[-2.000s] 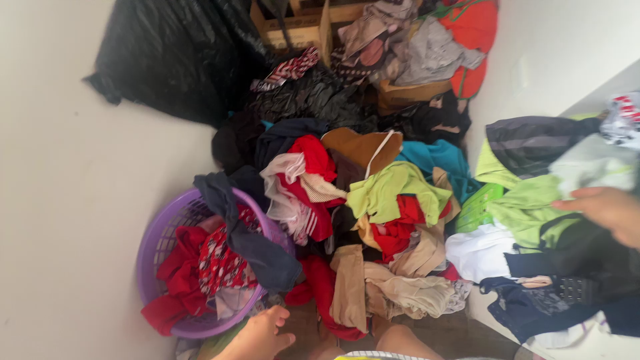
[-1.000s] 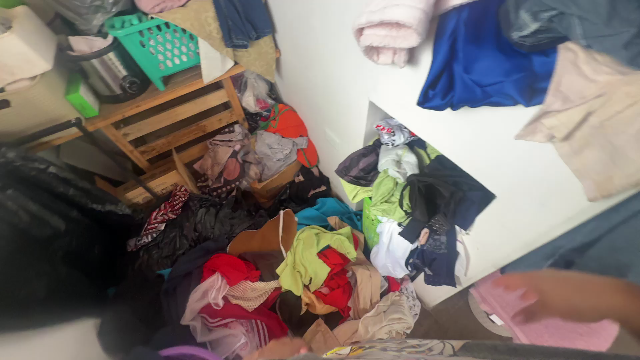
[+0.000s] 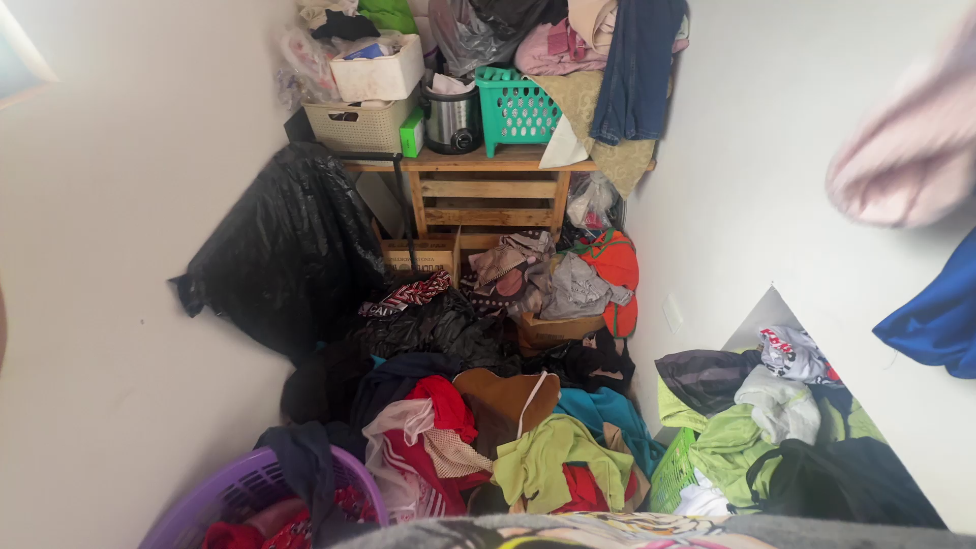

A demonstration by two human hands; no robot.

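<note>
Neither of my hands shows in this view. A purple plastic laundry basket [image 3: 358,476] stands at the lower left with red garments [image 3: 286,526] in it and a dark navy garment [image 3: 305,465] over its rim. To its right lies a heap with a lime-green garment [image 3: 564,457], a brown garment [image 3: 496,400], a red garment [image 3: 446,412] and a teal garment [image 3: 614,427]. A green basket [image 3: 671,473] at the lower right is piled with clothes. Patterned printed fabric [image 3: 610,531] crosses the bottom edge, close to the camera.
A black plastic bag [image 3: 290,244] leans by the left wall. Behind the heap, a wooden rack [image 3: 488,162] bears a turquoise basket [image 3: 522,114], a metal cooker [image 3: 451,118] and jeans [image 3: 633,76]. Cardboard boxes stand below. A blurred pink cloth [image 3: 903,145] and a blue cloth [image 3: 938,320] are at right.
Both hands have gone out of view; a hand was at the lower right over a pink thing one second ago. The view has swung back left and up, showing the rack and the purple basket.
</note>
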